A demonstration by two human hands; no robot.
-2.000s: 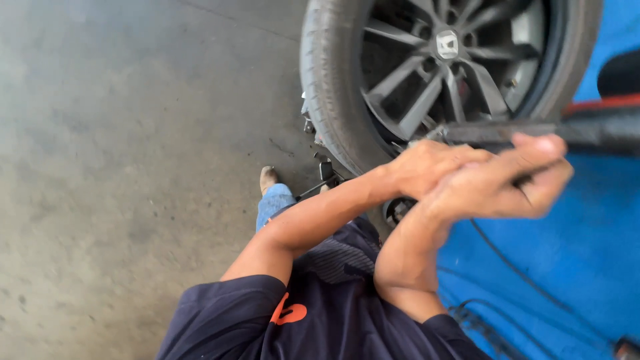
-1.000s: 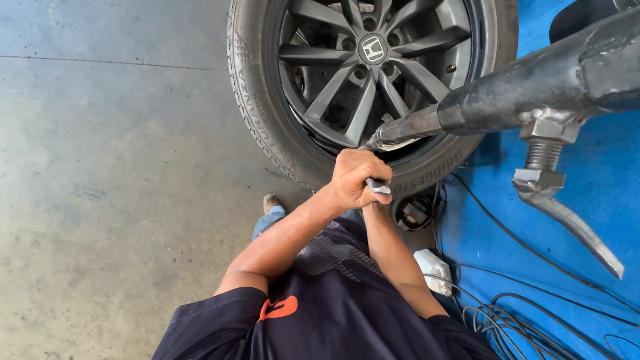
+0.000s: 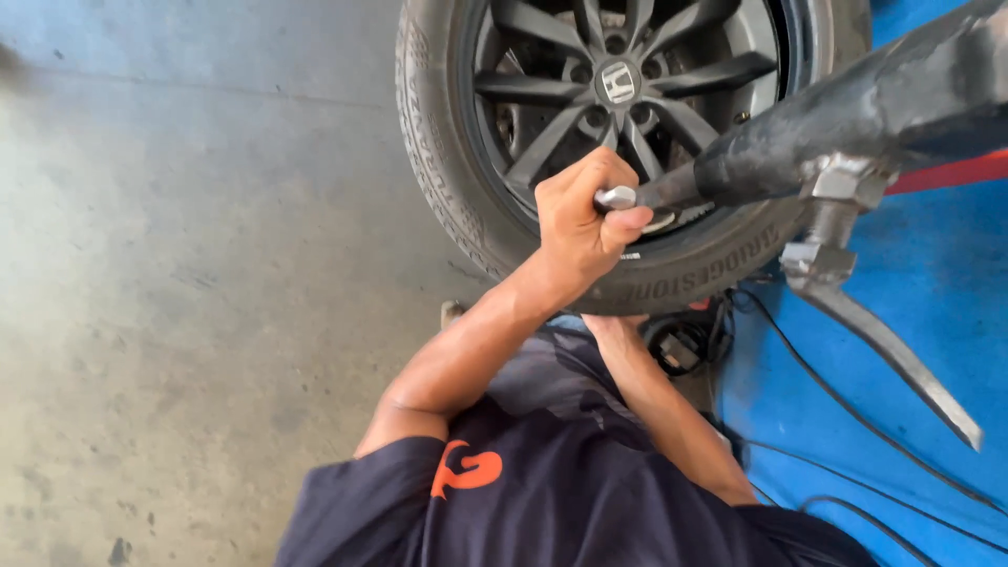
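Observation:
A Bridgestone tyre (image 3: 441,157) lies around a dark alloy wheel (image 3: 551,87) with a Honda centre cap. My left hand (image 3: 583,205) is closed around a metal tyre lever (image 3: 618,198) at the rim's near edge; only the lever's end shows above the fist. Just right of that hand, the tyre changer's black metal arm (image 3: 787,142) reaches down to the rim. My right hand (image 3: 614,323) is at the tyre's near side, its fingers hidden beneath the sidewall, so its grip cannot be seen.
A bolt with a bent metal handle (image 3: 898,346) hangs from the machine's arm. Black cables (image 3: 819,378) run over the blue surface (image 3: 890,276) at the right. Grey concrete floor (image 3: 197,276) lies to the left. A shoe (image 3: 450,313) shows beside the tyre.
Both hands were together near the machine's arm two seconds ago. My right hand has since come down to the tyre's near side, while my left stays on the lever. The view has shifted.

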